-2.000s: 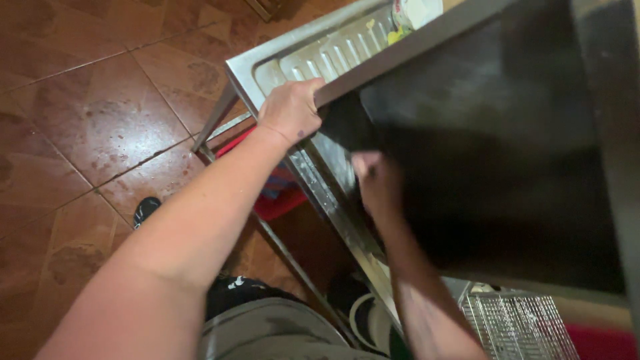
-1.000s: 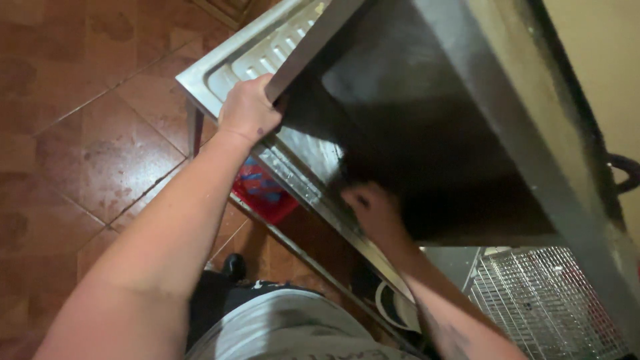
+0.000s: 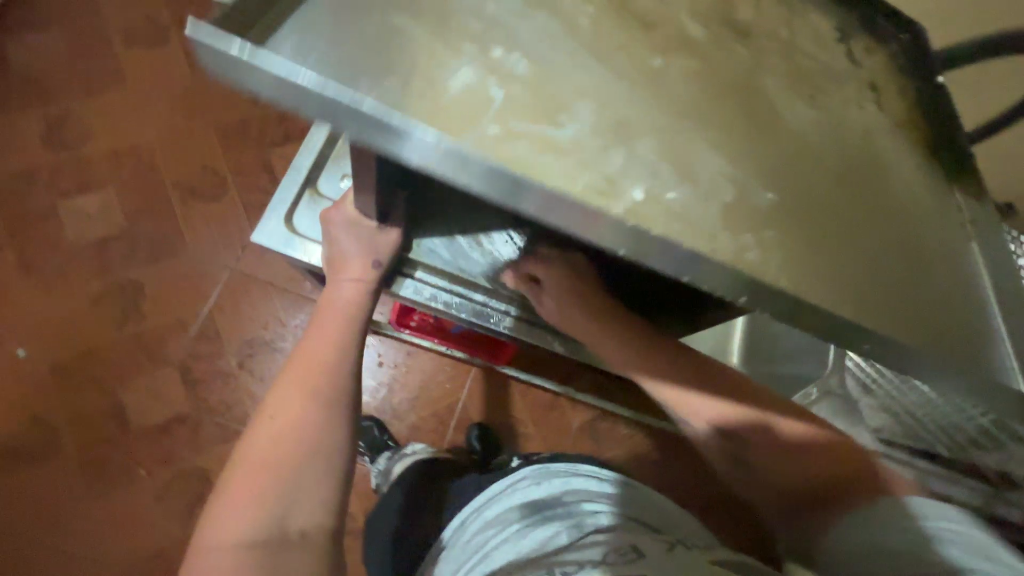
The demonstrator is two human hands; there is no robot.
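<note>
A large metal panel-like piece [image 3: 640,144] with a raised rim and a stained, greasy face is tilted over a stainless steel sink unit [image 3: 280,216]. My left hand [image 3: 358,240] is closed on the edge of its dark underside, at the left above the drainboard. Under the metal piece, my right hand [image 3: 552,284] is curled near the sink unit's front edge, against the dark side. Blur and shadow hide whether anything is in its fingers.
A red plastic container [image 3: 452,332] lies below the sink's front edge. On the right are a sink basin [image 3: 720,340] and a wire rack [image 3: 920,400]. Dark hoses or handles [image 3: 984,52] stick out at the upper right. The floor is tiled.
The metal piece has tilted, so its stained outer face now shows where the dark inner side filled the view before. My left hand stays on its edge.
</note>
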